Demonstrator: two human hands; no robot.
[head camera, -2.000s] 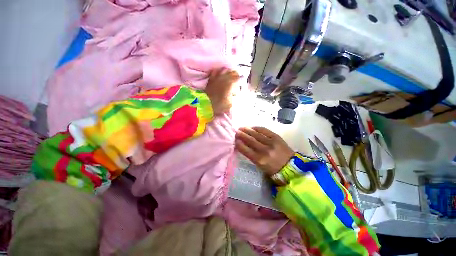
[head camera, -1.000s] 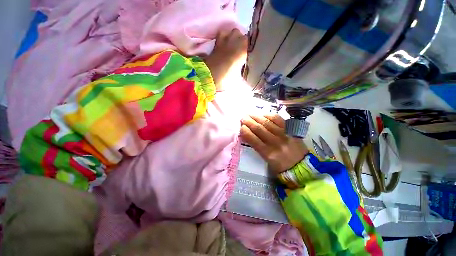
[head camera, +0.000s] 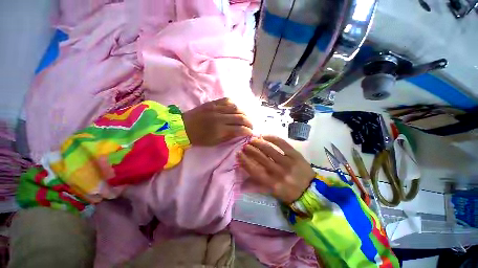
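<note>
The light pink garment piece (head camera: 194, 183) lies across the lap and the machine bed. My left hand (head camera: 217, 123) rests on it with the fingertips at its right edge, just in front of the lamp glow. My right hand (head camera: 275, 167) is close beside it, its fingertips pinching the gathered edge (head camera: 246, 144) near the left fingertips. The hands nearly touch. The white sewing machine (head camera: 325, 47) with a blue stripe stands above and right of them. The needle area is washed out by glare, so the needle cannot be made out.
Right of the needle lie small pointed snips (head camera: 346, 167), fabric scissors with olive-gold loops (head camera: 387, 178) and a black item (head camera: 361, 128). A blue box (head camera: 466, 207) is at the far right. More pink pieces (head camera: 84, 94) are heaped at left. A printed scale (head camera: 262, 201) runs along the table's front.
My left hand has moved back from beside the needle toward the lap and now meets my right hand at the cloth edge. My right hand has shifted slightly left and down. The camera view has shifted.
</note>
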